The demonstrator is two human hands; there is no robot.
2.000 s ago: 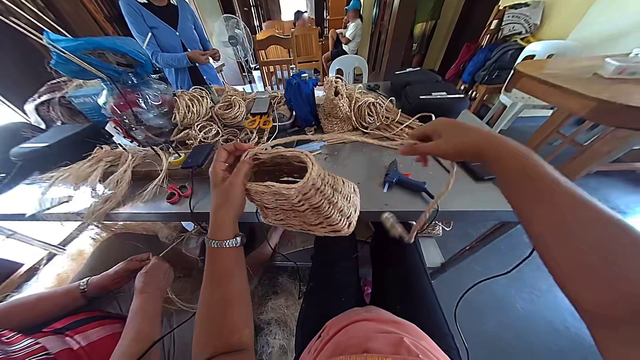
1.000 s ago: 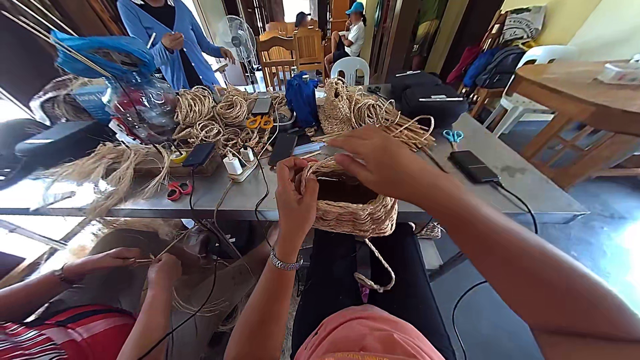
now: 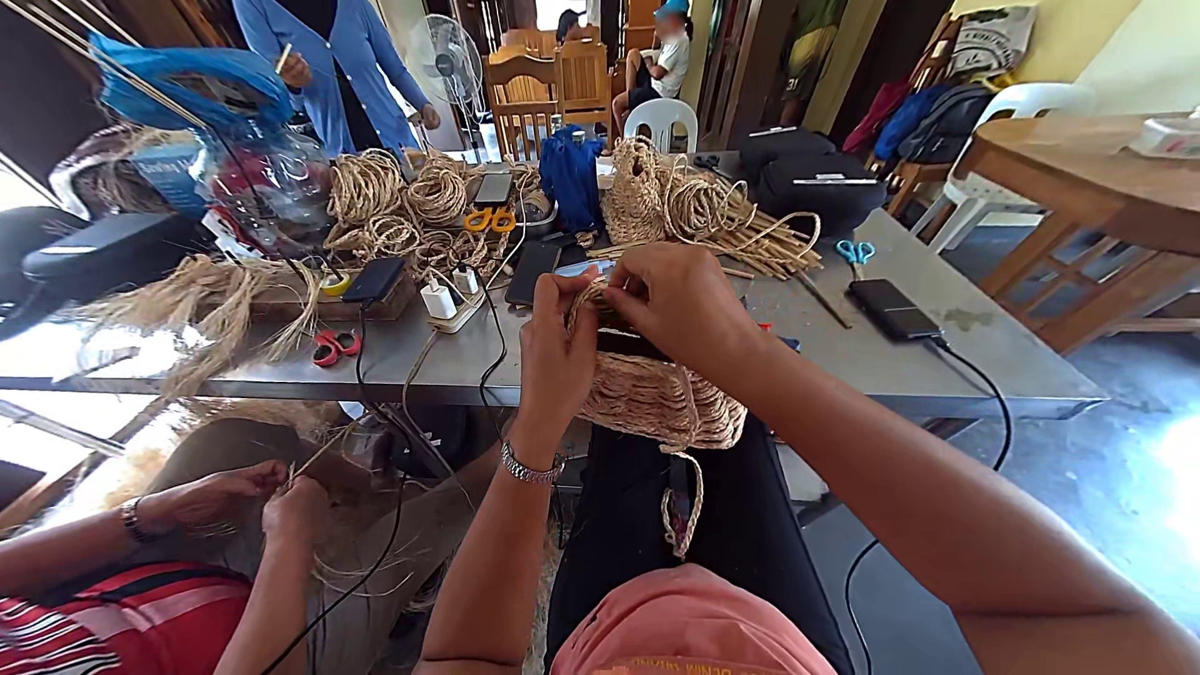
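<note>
A woven fibre basket (image 3: 656,398) rests at the table's front edge above my lap, its opening partly hidden behind my hands. My left hand (image 3: 562,328) pinches the far left part of its rim, where braided cord lies. The fingers of my right hand (image 3: 670,295) are closed on the same cord just beside the left fingertips. A loose length of braided cord (image 3: 694,506) hangs in a loop below the basket, over my legs.
Coiled rope (image 3: 436,192), orange scissors (image 3: 489,219), chargers on a power strip (image 3: 459,314) and red scissors (image 3: 336,347) lie to the left. Bundled sticks (image 3: 750,234), blue scissors (image 3: 855,251) and a black device (image 3: 893,309) are right. A co-worker's hands (image 3: 272,497) hold fibre at lower left.
The basket has moved right and its side now faces me less tilted. My right hand, earlier out to the right with the cord stretched, has come in to the rim beside my left hand.
</note>
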